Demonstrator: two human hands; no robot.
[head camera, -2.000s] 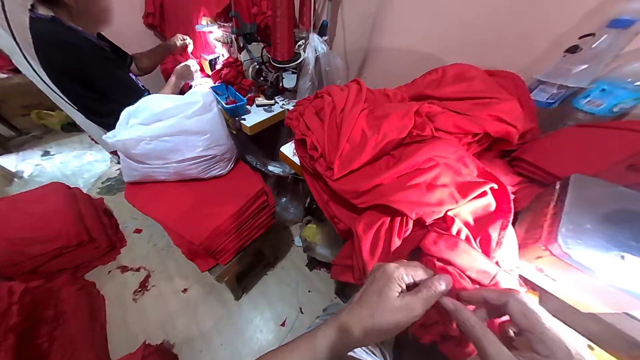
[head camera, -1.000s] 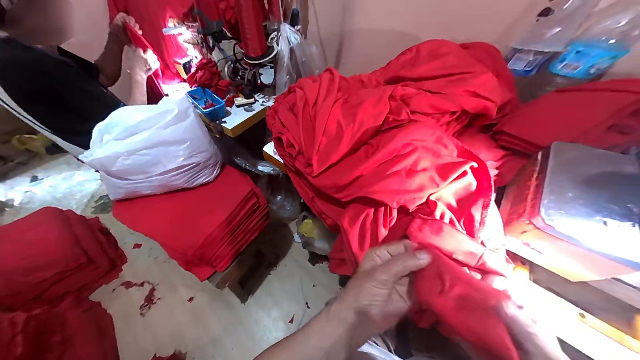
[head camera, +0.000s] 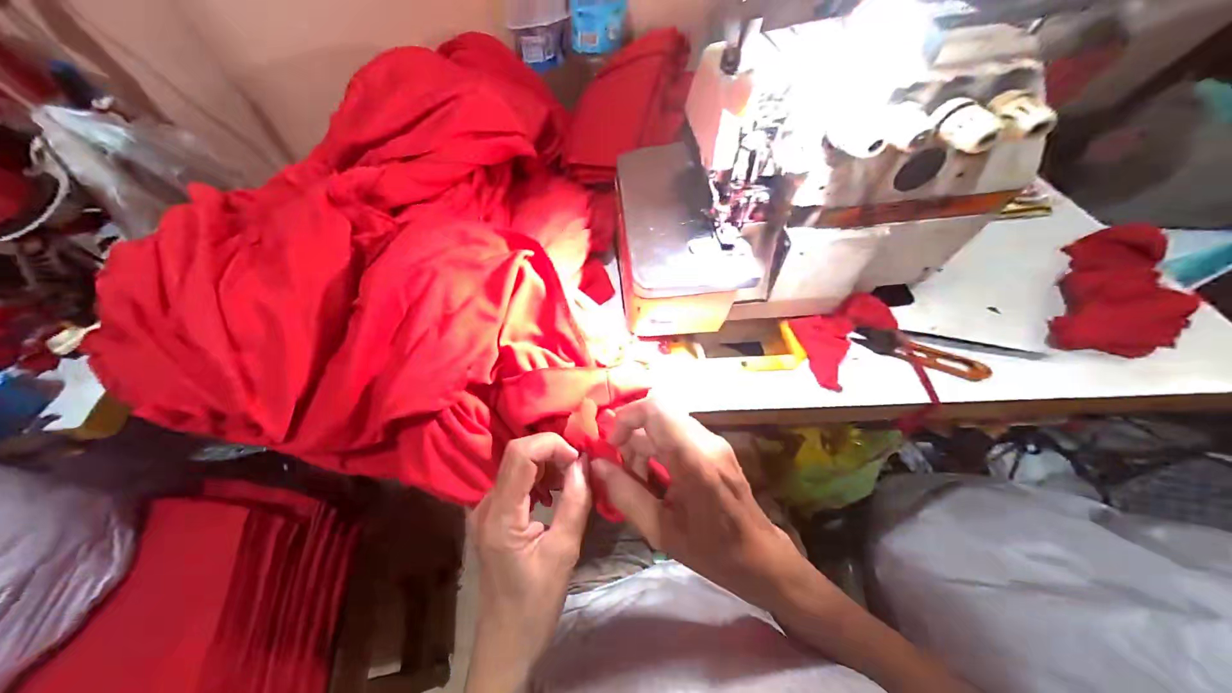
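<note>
My left hand (head camera: 534, 510) pinches the edge of a red cloth piece (head camera: 589, 423) between thumb and forefinger, at the lower middle of the head view. Close beside it on the right, my right hand (head camera: 688, 481) grips the same cloth, its fingers bent. The cloth hangs at the near end of a large heap of red fabric (head camera: 318, 289). An overlock sewing machine (head camera: 866, 164) stands lit on the white table (head camera: 1020, 371), beyond my right hand. Orange-handled thread snips (head camera: 924, 354) lie by red scraps (head camera: 823, 346) before the machine.
Folded red cloth (head camera: 626, 106) lies behind the machine's left side, near plastic bottles (head camera: 599, 27). A crumpled red piece (head camera: 1126, 289) rests on the table at right. Stacked red panels (head camera: 221, 587) and a white bag (head camera: 58, 558) are at lower left, a grey-white sack (head camera: 1039, 577) at lower right.
The view has swung right, bringing the sewing machine into sight. My hands, farther apart on the cloth a second ago, are now close together at its edge.
</note>
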